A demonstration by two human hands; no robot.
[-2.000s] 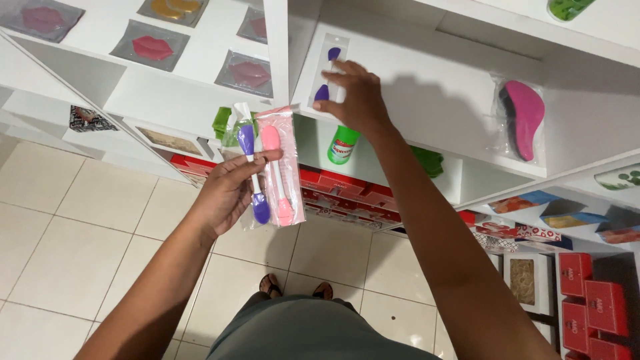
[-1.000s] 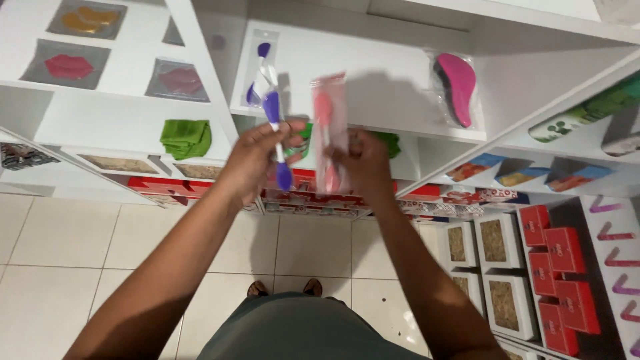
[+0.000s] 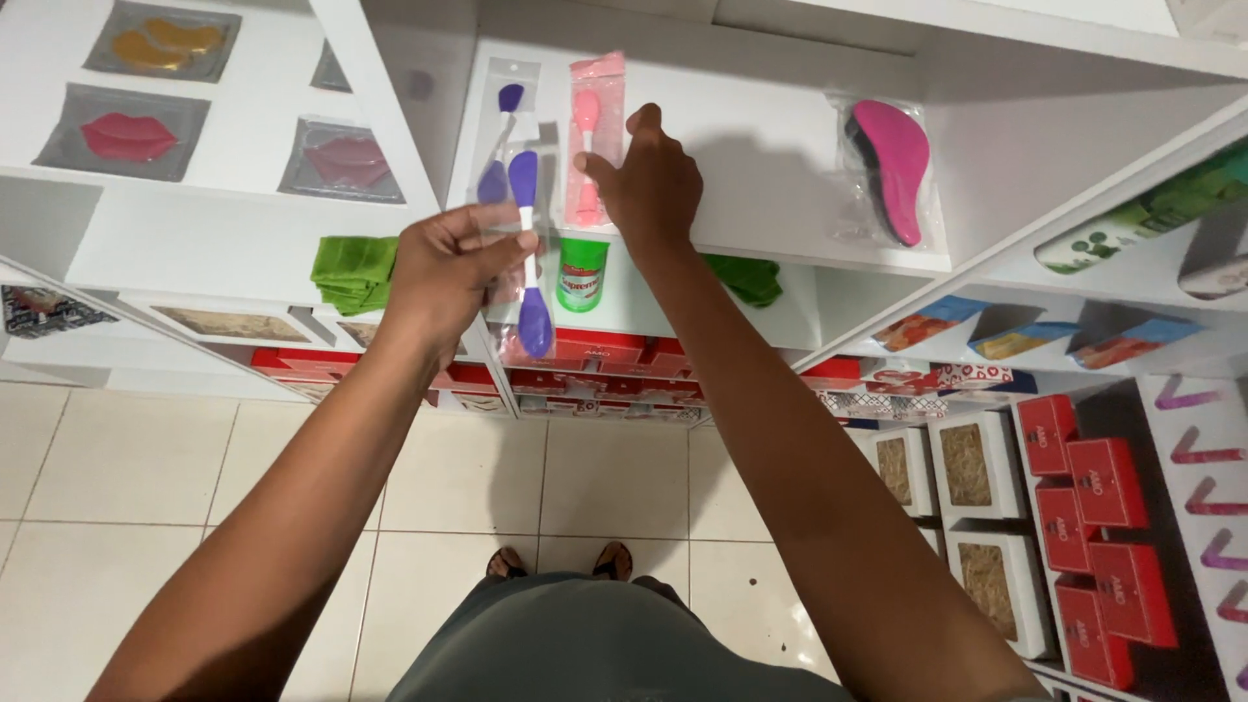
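Note:
My left hand (image 3: 453, 278) grips a purple double-ended silicone applicator (image 3: 528, 253) in a clear bag, held in front of the shelf edge. A similar purple applicator in a clear packet (image 3: 509, 97) lies at the left end of the white shelf. Right of it lies a pink applicator in a pink bag (image 3: 588, 117), flat on the shelf. My right hand (image 3: 653, 185) is at the right side of that pink bag, thumb over it and fingers spread; whether it touches the bag is unclear. A pink detangling hairbrush in clear wrap (image 3: 895, 171) lies farther right.
A green-capped tub (image 3: 582, 276) and folded green cloths (image 3: 356, 273) sit one shelf lower. Lip-shaped masks in packets (image 3: 129, 136) lie behind the left divider. Red boxes (image 3: 1107, 483) and white framed boxes (image 3: 975, 466) stand at lower right. The shelf's front edge (image 3: 799, 255) runs below my right hand.
The pink packet, in my left hand two seconds ago and in my right hand one second ago, now lies on the shelf. My right hand's fingers have spread. The left still holds the purple applicator.

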